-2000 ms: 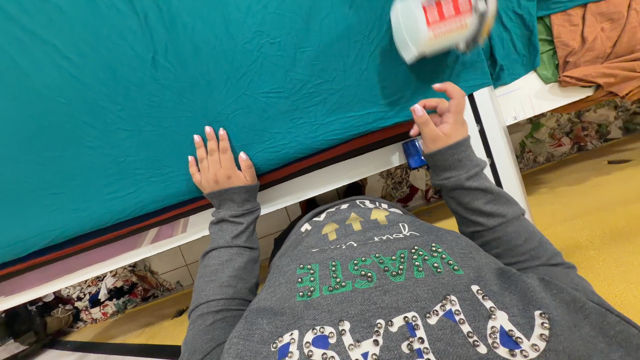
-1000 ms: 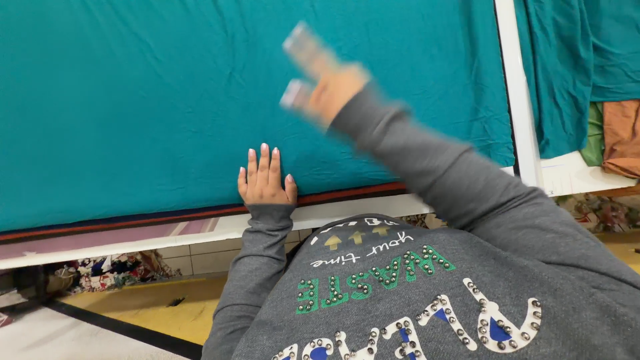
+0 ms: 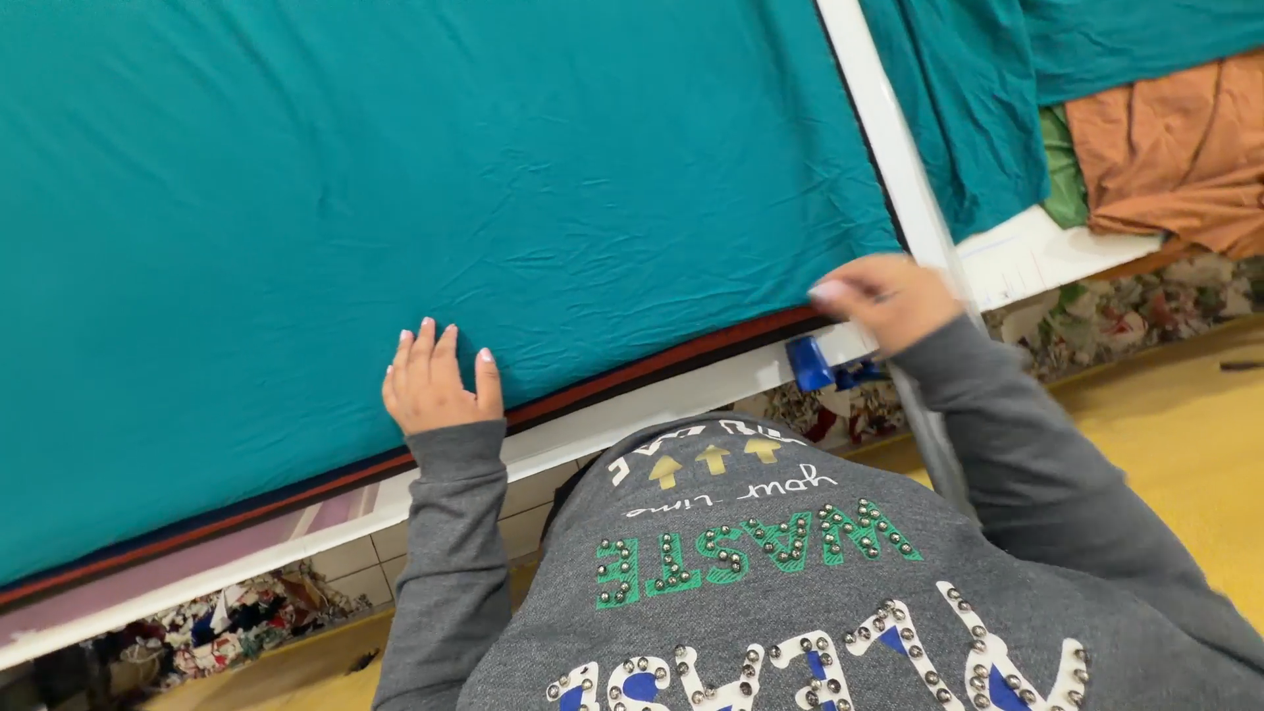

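Observation:
A stack of fabric layers with teal cloth (image 3: 395, 197) on top covers the table, its lower layers showing as red and dark edges. My left hand (image 3: 433, 385) lies flat on the teal cloth close to its near edge, fingers apart, holding nothing. At the near right corner of the stack is my right hand (image 3: 884, 296), fingers curled and somewhat blurred; whether it pinches the cloth or anything else is unclear. Just below and left of it, a blue clamp-like piece (image 3: 810, 363) sits on the white table edge (image 3: 731, 383).
A white rail (image 3: 894, 148) runs along the right side of the stack. Beyond it lie more teal cloth (image 3: 968, 109), a green cloth (image 3: 1064, 173) and a brown-orange cloth (image 3: 1175, 148). Fabric scraps (image 3: 232, 627) lie beneath the table, beside the yellow floor (image 3: 1165, 425).
My right hand has come back from over the teal cloth to the near right corner. The white and red object seen beyond it two seconds ago is out of view. My left hand stays on the cloth.

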